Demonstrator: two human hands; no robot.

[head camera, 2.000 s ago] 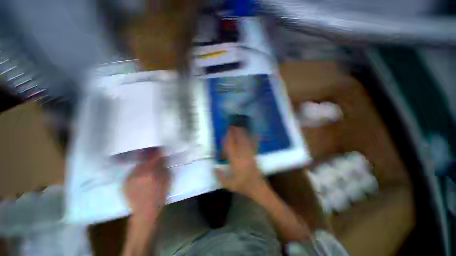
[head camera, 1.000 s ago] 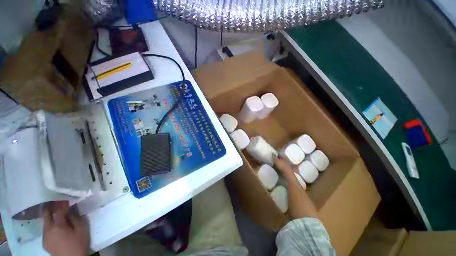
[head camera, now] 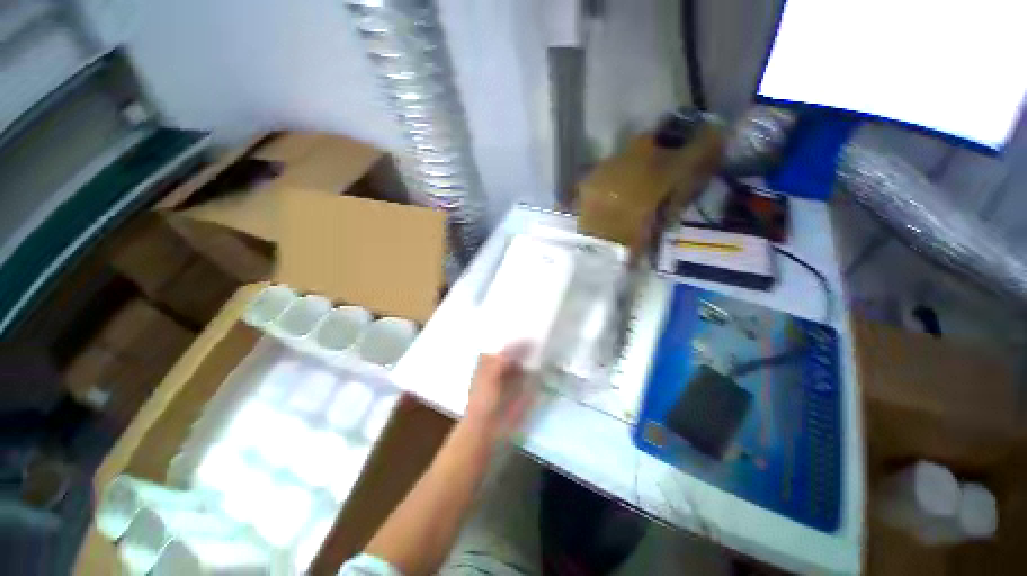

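A white housing [head camera: 532,288] lies lengthwise on the jig, at the left part of the white table [head camera: 588,456]. My left hand [head camera: 499,389] is at the housing's near end, its fingers closed on the rim; the hand is slightly blurred. The white cloth-like jig covering [head camera: 595,321] shows to the right of the housing. My right hand is out of the picture.
An open carton [head camera: 163,407] of white housings stands left of the table. The right carton [head camera: 946,388] holds white closed ends. A blue mat [head camera: 777,444] bears a dark corded block [head camera: 710,412]. A monitor [head camera: 901,62] and a cardboard-wrapped block [head camera: 636,186] are behind.
The view has swung left, bringing the left carton and monitor into sight. My right hand, which was on a housing in the right carton, has left the picture. My left hand remains at the housing's near end.
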